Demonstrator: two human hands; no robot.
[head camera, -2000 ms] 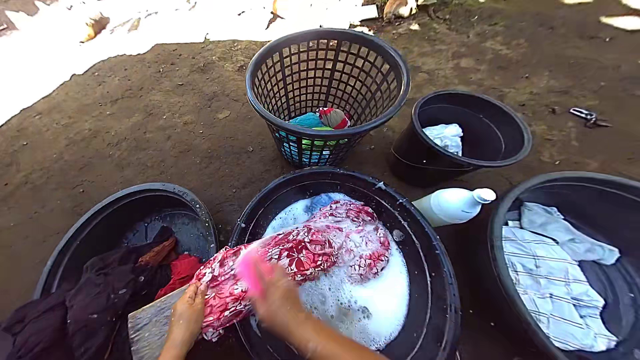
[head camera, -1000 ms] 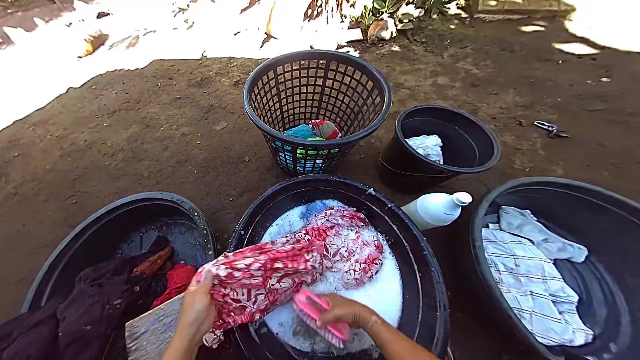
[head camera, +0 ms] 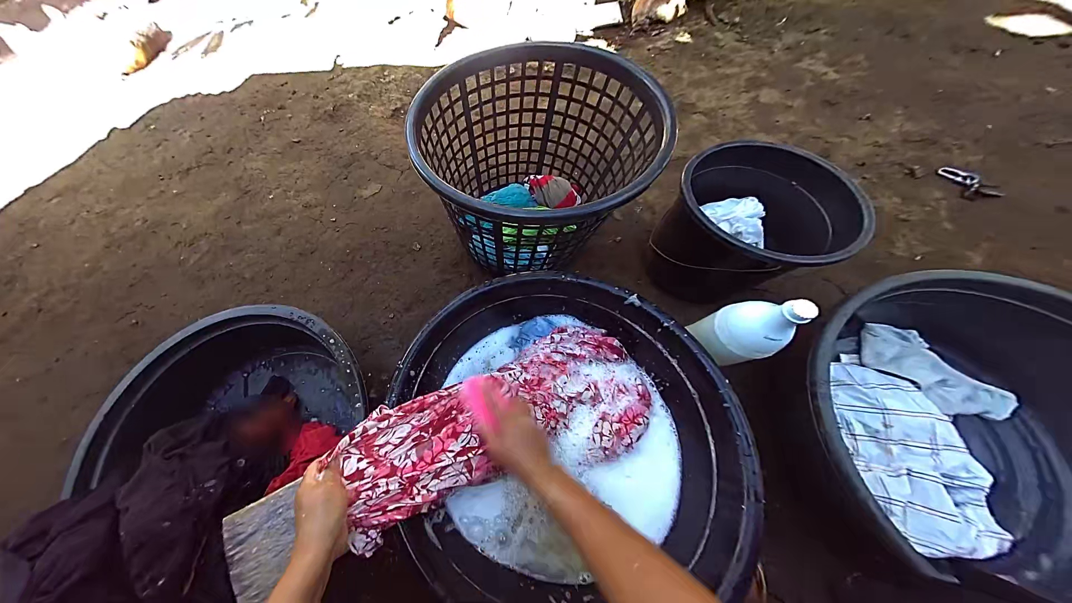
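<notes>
A red and white patterned cloth lies over a wooden board and reaches into sudsy water in a black plastic basin. My left hand grips the cloth's near end at the board. Blurred by motion, my right hand holds a pink scrub brush against the middle of the cloth. Some blue fabric shows at the far side of the suds.
Dark clothes hang over a left basin. Behind stand a black mesh basket with clothes and a bucket with white cloth. A white bottle leans nearby. The right basin holds a striped cloth. Pliers-like metal tool lies on soil.
My right hand with the brush has moved up and left, from the cloth's lower edge beside the suds onto its middle. My left hand still holds the cloth's near end.
</notes>
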